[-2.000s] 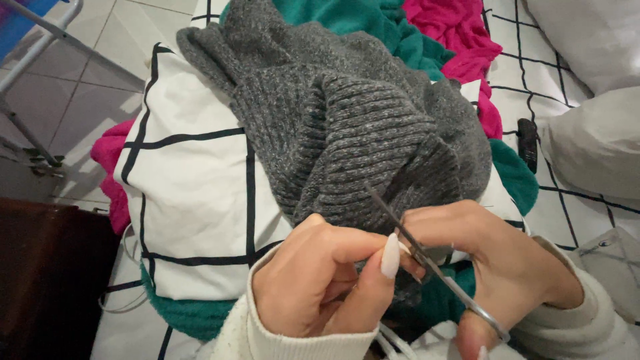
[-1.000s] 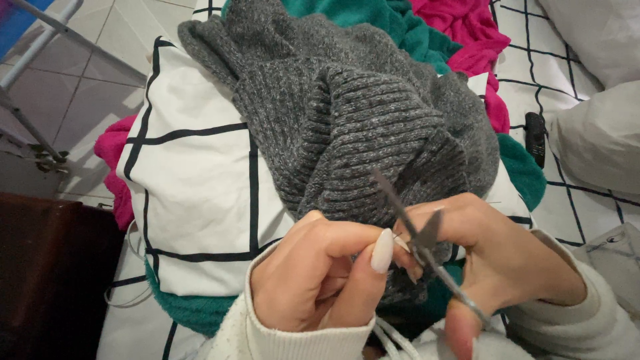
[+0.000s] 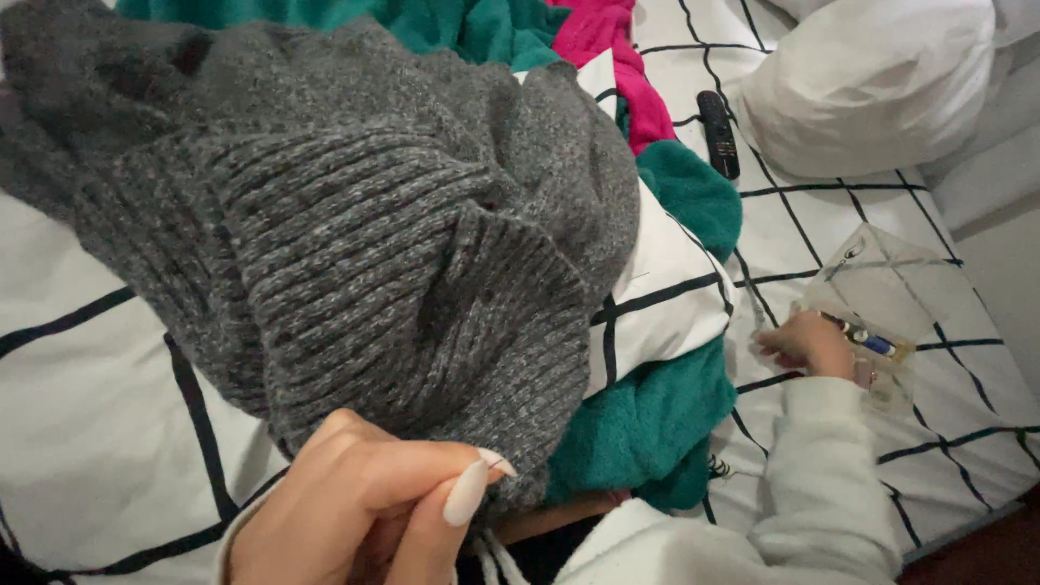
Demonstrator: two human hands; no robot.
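Observation:
A dark grey ribbed knit garment (image 3: 349, 268) lies bunched in front of me. At its lower edge my left hand (image 3: 398, 496) pinches a tiny, thin dark piece, perhaps thread or a needle, between thumb and forefinger. My right hand (image 3: 800, 341) reaches far to the right, over the bed beside an open clear plastic case (image 3: 886, 292) that holds small spools of thread (image 3: 877, 344). Its fingers point down and are partly hidden, so what they hold cannot be told. The scissors cannot be made out.
Under the garment are a white pillow with black lines (image 3: 666, 301), teal fleece (image 3: 642, 431) and pink cloth (image 3: 617, 57). A black remote control (image 3: 718, 134) lies on the checked sheet (image 3: 780, 236) near a white pillow (image 3: 869, 89). A small dark thread tangle (image 3: 719, 467) lies lower right.
My right hand, which held scissors at my left fingertips, has moved right to the clear case. My left hand keeps its pinch. The view has shifted right.

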